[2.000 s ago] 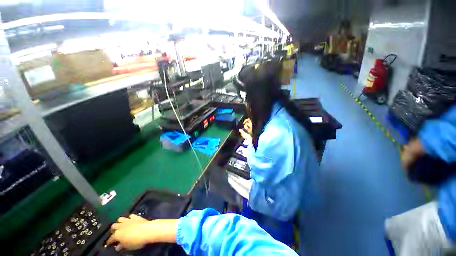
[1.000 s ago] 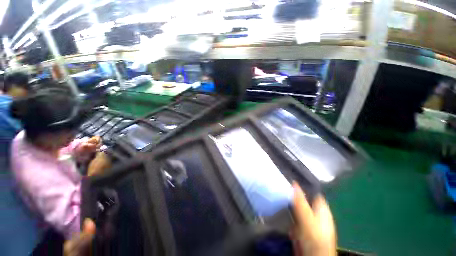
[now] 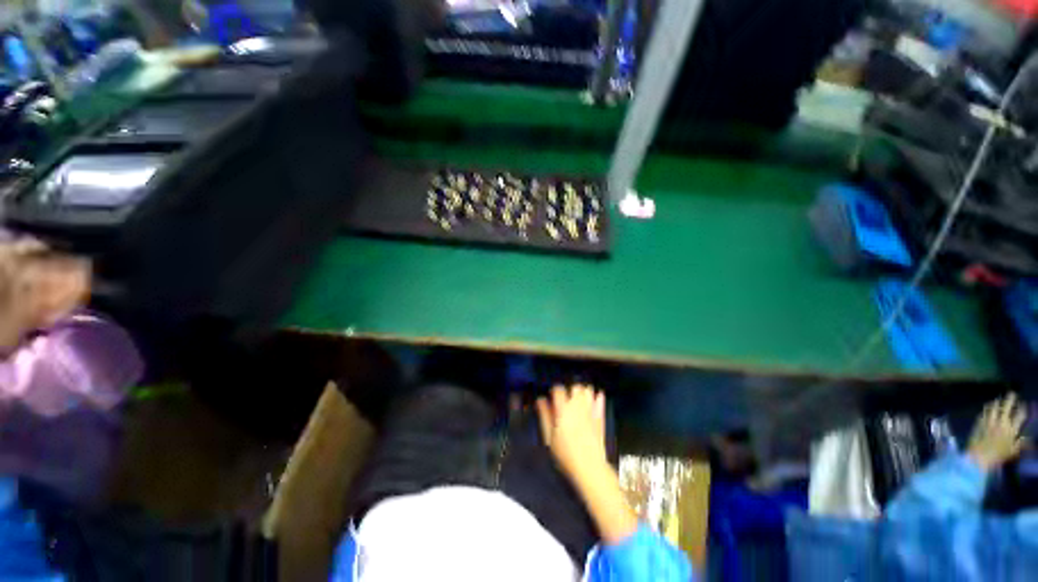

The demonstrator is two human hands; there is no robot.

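My right hand (image 3: 576, 423) is low in the middle, below the bench's front edge and beside my dark-clothed lap. Its fingers are slightly apart, and nothing shows in it; the picture is blurred. My left hand is out of the picture. A flat black foam tray (image 3: 387, 202) lies on the green bench, with many gold-ringed pieces (image 3: 512, 205) over its middle and right; its left end is bare. A tall stack of black foam trays (image 3: 256, 171) stands at left, with a glossy slab (image 3: 100, 179) in a top pocket.
A grey post (image 3: 655, 102) and a small white fitting (image 3: 636, 206) stand behind the tray. Blue bins (image 3: 871, 225) are on the green bench (image 3: 546, 301) at right. A neighbour's hand (image 3: 40, 284) and pink sleeve are at left, another's hand (image 3: 999, 432) at right. Cardboard (image 3: 319, 460) stands below.
The four-pocket phone tray held in front of me one second ago is no longer in my hands. The view has turned down and right, and my right hand is now below the bench edge.
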